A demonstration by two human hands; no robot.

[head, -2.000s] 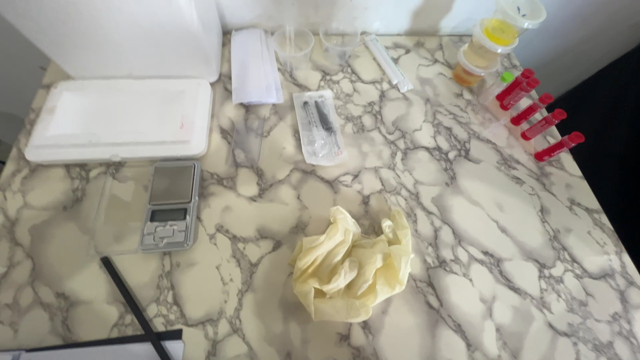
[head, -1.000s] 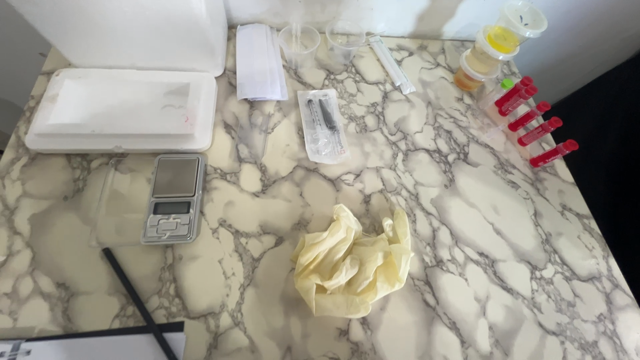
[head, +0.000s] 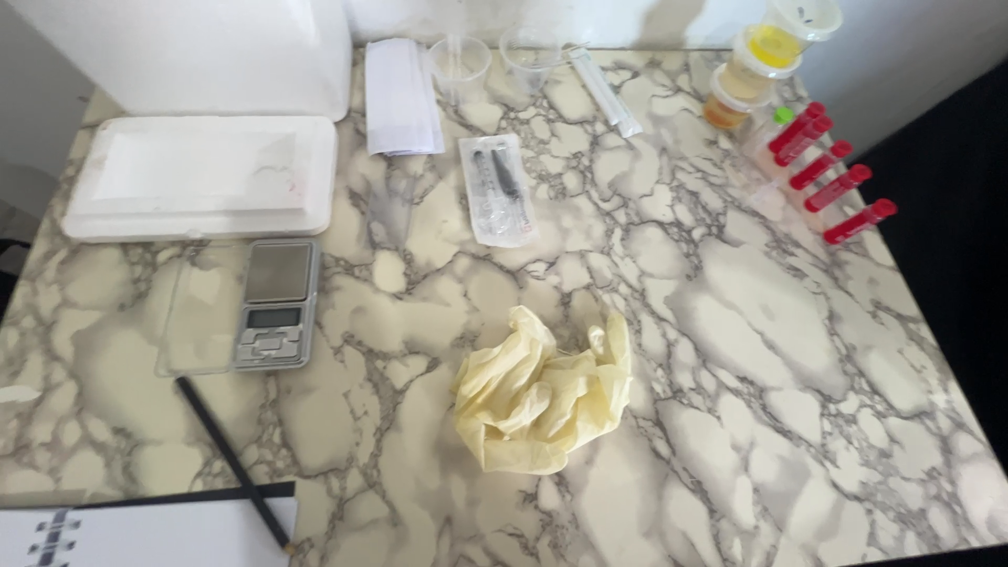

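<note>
Neither of my hands shows in the head view. Crumpled pale-yellow latex gloves (head: 543, 402) lie on the marble-patterned table (head: 709, 472). Behind them is a sealed clear packet with a dark-tipped item inside (head: 500, 189). A small silver digital pocket scale (head: 276, 303) lies at the left, its display blank, beside a clear plastic cover (head: 201, 311). A black pencil (head: 232, 465) rests partly across a spiral notebook (head: 173, 535) at the lower left. Red-capped tubes (head: 839, 187) stand in a row at the right, with one green cap (head: 782, 116) by them.
A white foam lid (head: 201, 177) lies before a white foam box (head: 236, 55). Folded white papers (head: 403, 98), two clear plastic cups (head: 461, 67) and a long wrapped packet (head: 606, 90) line the back. Lidded cups with yellow and amber contents (head: 748, 71) are stacked near the wall.
</note>
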